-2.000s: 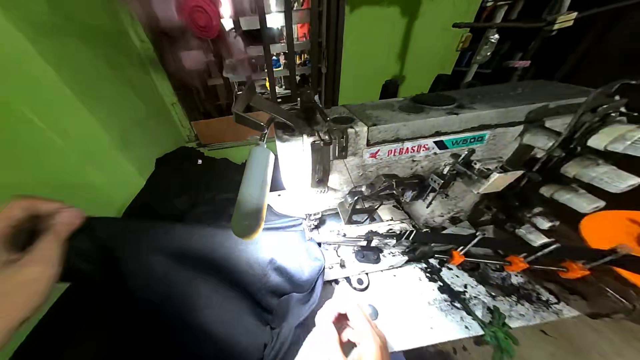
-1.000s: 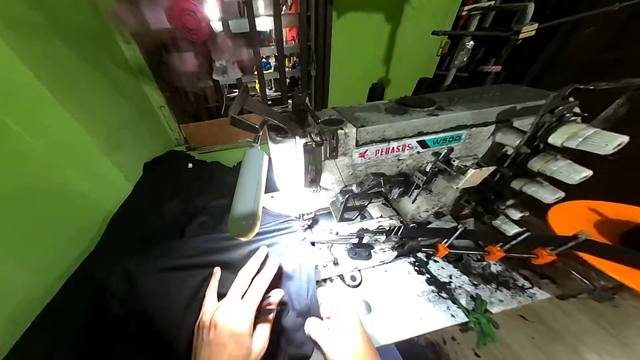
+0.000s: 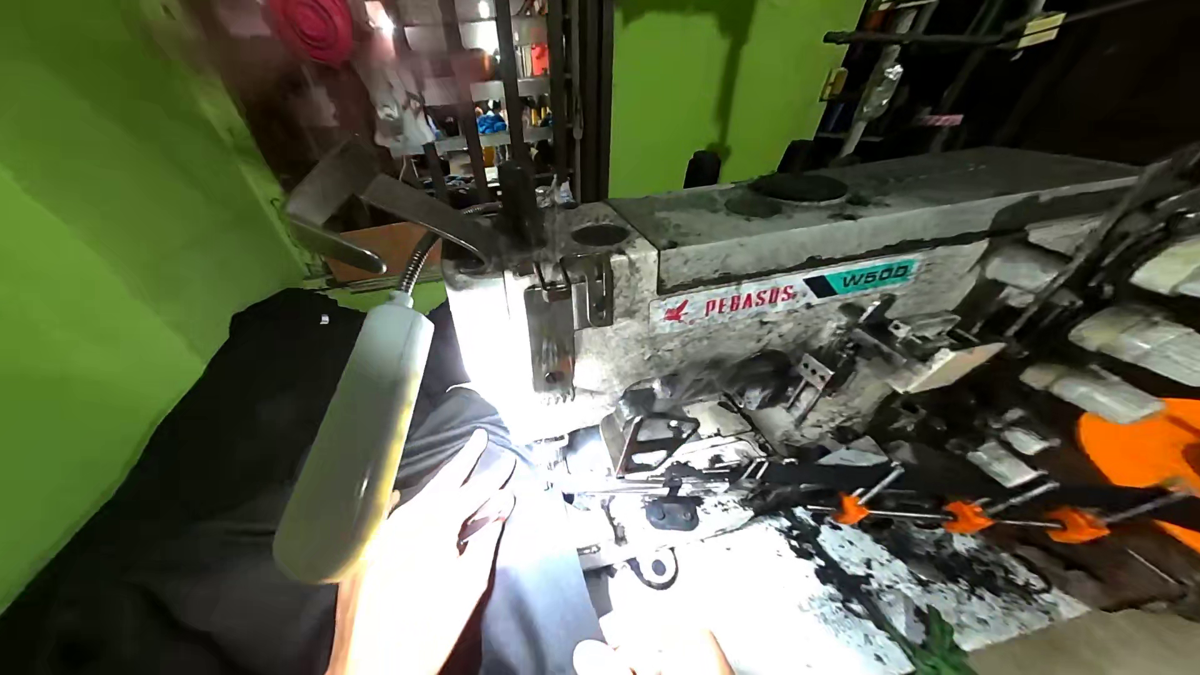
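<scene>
A Pegasus industrial sewing machine (image 3: 750,319) stands at the centre and right, its needle area lit brightly. Dark fabric (image 3: 234,525) spreads over the left side and reaches the presser foot area. My left hand (image 3: 431,553) lies on the fabric just left of the needle area, fingers toward the machine, partly behind the lamp. At the bottom edge my right hand (image 3: 656,656) shows only in part, overexposed, beside the fabric's right edge; its grip is hard to make out. A long lamp (image 3: 356,441) on a flexible neck hangs in front of the fabric.
A green wall (image 3: 84,234) rises at the left, and a barred window (image 3: 487,94) is behind the machine. Orange clips (image 3: 966,517) on metal rods stand at the right, near an orange object (image 3: 1139,445). Lint covers parts of the white machine table (image 3: 844,591).
From the far left, holding up fabric, my left hand has come down onto the fabric and then moved forward toward the needle area. My right hand now sits lower in view, mostly cut off.
</scene>
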